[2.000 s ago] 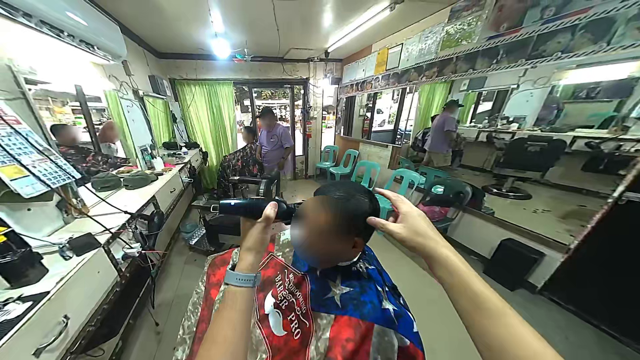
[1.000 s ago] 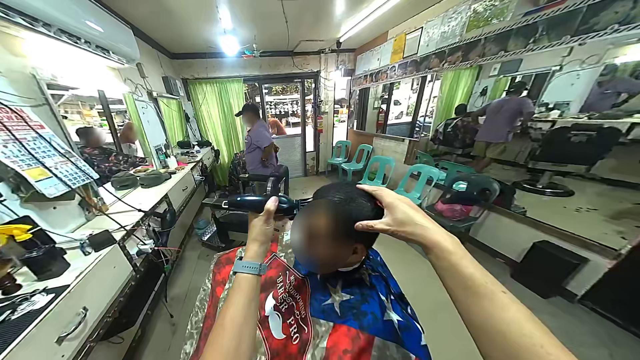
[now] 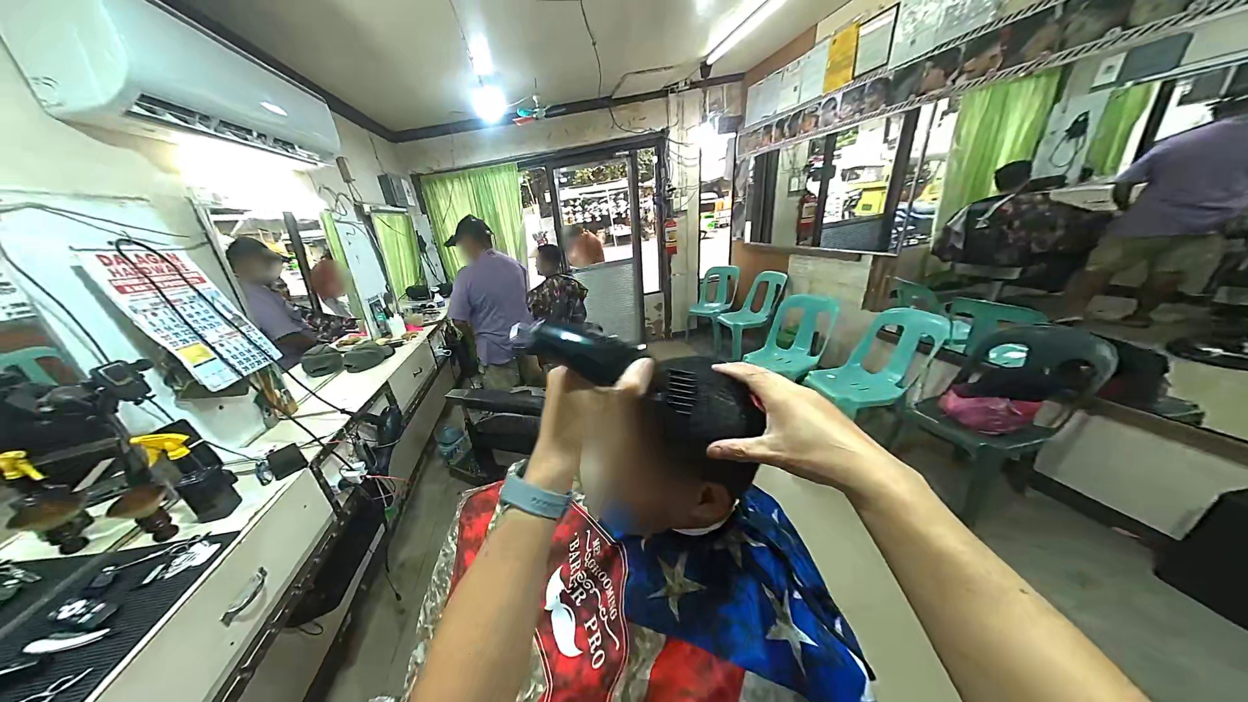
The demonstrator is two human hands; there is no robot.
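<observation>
My left hand [image 3: 590,405], with a blue-grey watch band on its wrist, is closed around a dark hair clipper [image 3: 580,353]. The clipper's black guard comb [image 3: 681,392] lies against the front top of a seated person's dark hair [image 3: 726,414]. My right hand [image 3: 804,424] rests on the back of that head, thumb and fingers spread, with no tool visible in it. A barber cape [image 3: 682,624] with red, white and blue panels, stars and printed writing covers the person's body.
A counter [image 3: 390,366] with brushes, spray bottles and a black mat [image 3: 97,609] of tools runs along the left. Green plastic chairs [image 3: 873,361] line the right wall. A co-worker in a purple shirt [image 3: 492,302] stands beyond, near another seated person.
The clipper has moved from the front edge of the hair onto its top, its guard now against the hair. The co-worker in purple has turned and stands farther left. The view has shifted.
</observation>
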